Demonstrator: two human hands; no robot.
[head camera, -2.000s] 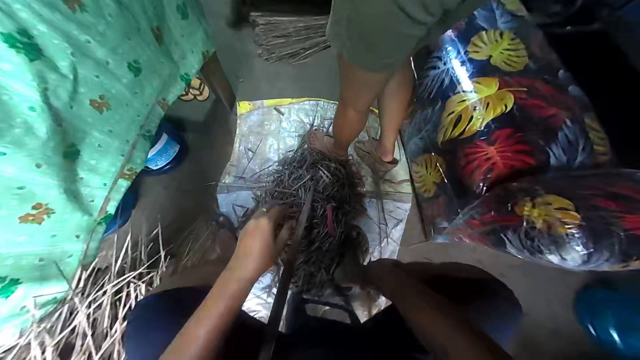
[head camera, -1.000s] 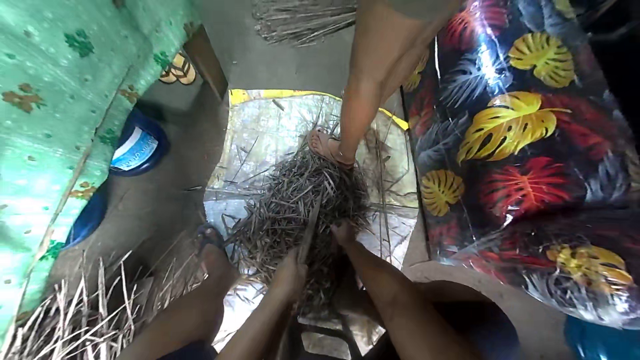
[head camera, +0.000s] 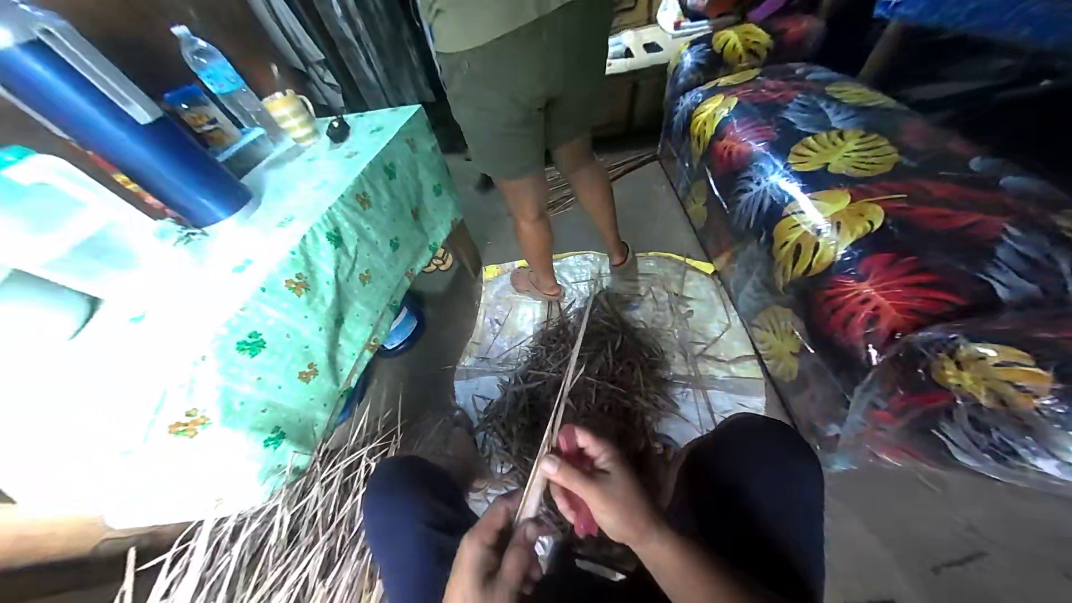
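Observation:
Low in the view my left hand (head camera: 502, 548) grips the near end of a long dry leaf strip (head camera: 569, 377), which points away from me over the pile. Just right of it, my right hand (head camera: 599, 486) holds a red handle (head camera: 578, 481), its thumb against the strip; whatever the handle belongs to is mostly hidden. Beneath and beyond my hands lies a heap of dark dry leaf scraps (head camera: 615, 360) on a flattened pale sack (head camera: 729, 352) with a yellow edge. A bundle of long dry strips (head camera: 285, 511) lies at the lower left.
A person (head camera: 528, 100) in green shorts stands at the sack's far edge. On the left is a table with a green patterned cloth (head camera: 335, 251), holding a blue cylinder (head camera: 142, 126) and a plastic bottle (head camera: 222, 75). A plastic-covered, leaf-patterned cushion (head camera: 837, 193) lies along the right.
The view has tilted up. My hands, earlier down at the scrap pile, are now raised near my knees with a strip between them. The other person's feet have shifted on the sack.

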